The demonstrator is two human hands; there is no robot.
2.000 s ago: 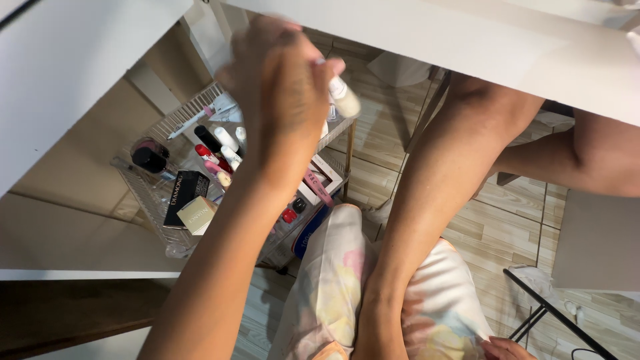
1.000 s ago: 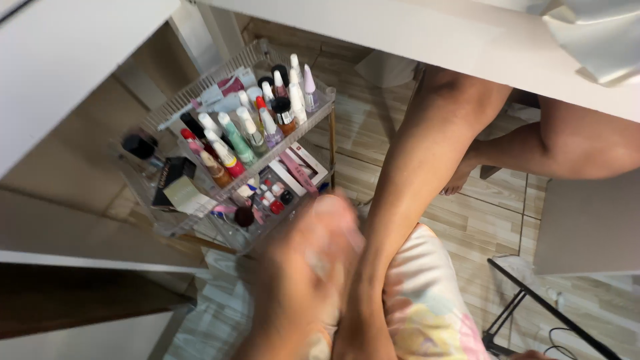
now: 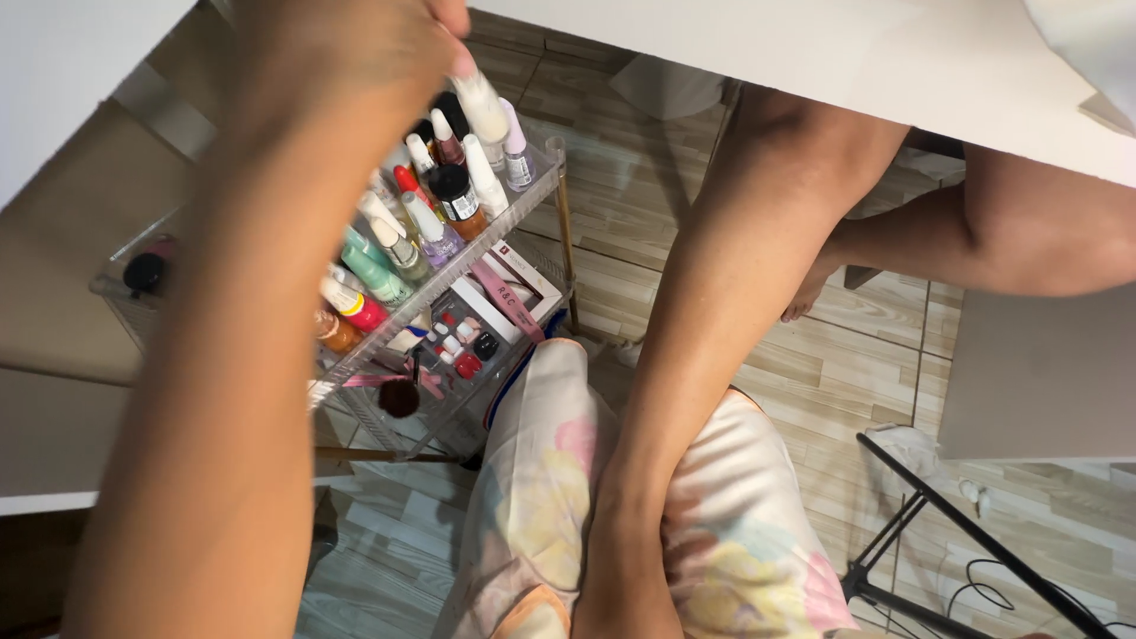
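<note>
My left hand (image 3: 390, 44) reaches over a clear plastic rack from the left, blurred and partly cut off by the top edge. Its fingertips pinch the white cap of a nail polish bottle (image 3: 482, 108), which is among other bottles at the rack's far corner. Around it are a lilac bottle (image 3: 518, 155), a black-capped bottle (image 3: 457, 197) and a green bottle (image 3: 374, 273). My forearm hides the rack's left part. My right hand is out of view. Another person's lower leg (image 3: 719, 266) comes down between my knees, its foot end cut off below.
The clear rack (image 3: 426, 288) has a lower shelf with a pink nail file (image 3: 504, 297), a white box (image 3: 532, 277), false nails (image 3: 461, 346) and a makeup brush (image 3: 398, 397). A white tabletop (image 3: 799, 53) crosses above. A black metal stand (image 3: 967, 524) and cables are at lower right.
My left hand has moved from low over my lap, one second ago, up to the far corner of the rack. The other person's leg stays between my knees.
</note>
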